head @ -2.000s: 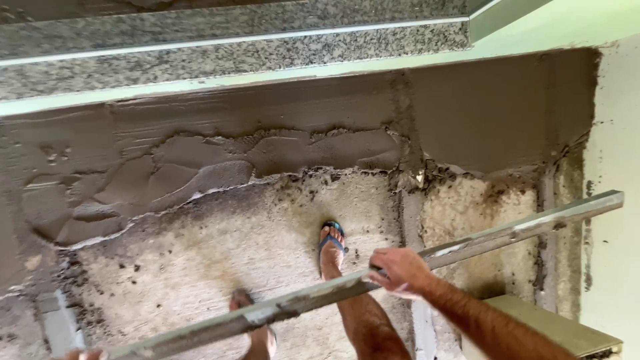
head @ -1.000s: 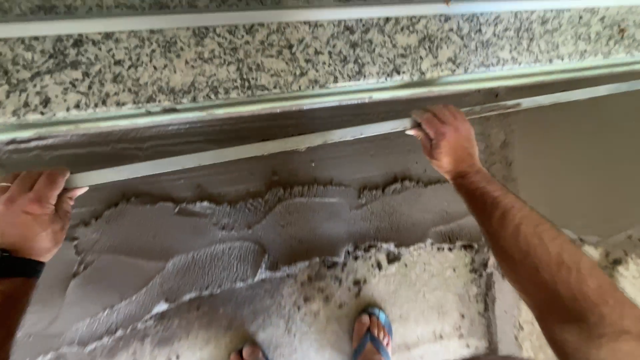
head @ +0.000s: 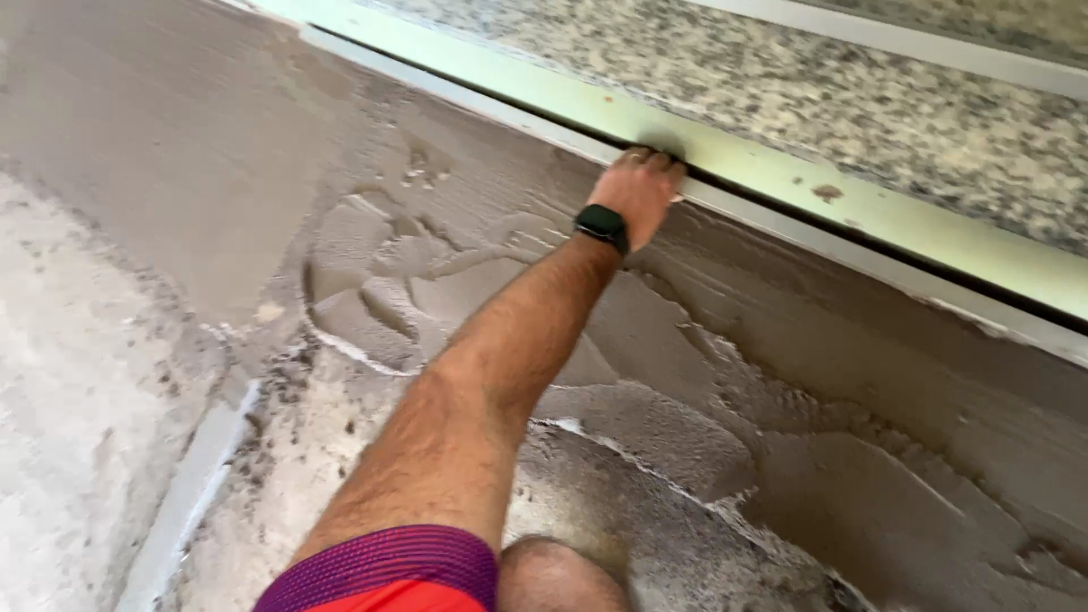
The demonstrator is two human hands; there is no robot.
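My left hand (head: 639, 189), with a dark watch (head: 602, 223) on its wrist, grips the long metal straightedge (head: 790, 228). The straightedge lies close along the foot of the pale green wall strip (head: 748, 174), with a narrow dark gap between them. Below it spreads wet grey-brown mortar (head: 663, 340), smooth near the bar and lumpy and ridged farther out. My right hand is outside the view, so its hold cannot be seen.
Speckled granite (head: 765, 93) rises above the green strip. Smoothed mortar (head: 170, 144) lies at the upper left. Rough bare concrete (head: 68, 382) is at the lower left, with a light strip (head: 191, 501) set in it. My knee (head: 557, 578) shows at the bottom.
The straightedge was over the bare floor, then over the mortar, and now lies by the wall. My right hand has left the view. The view has swung toward the left end.
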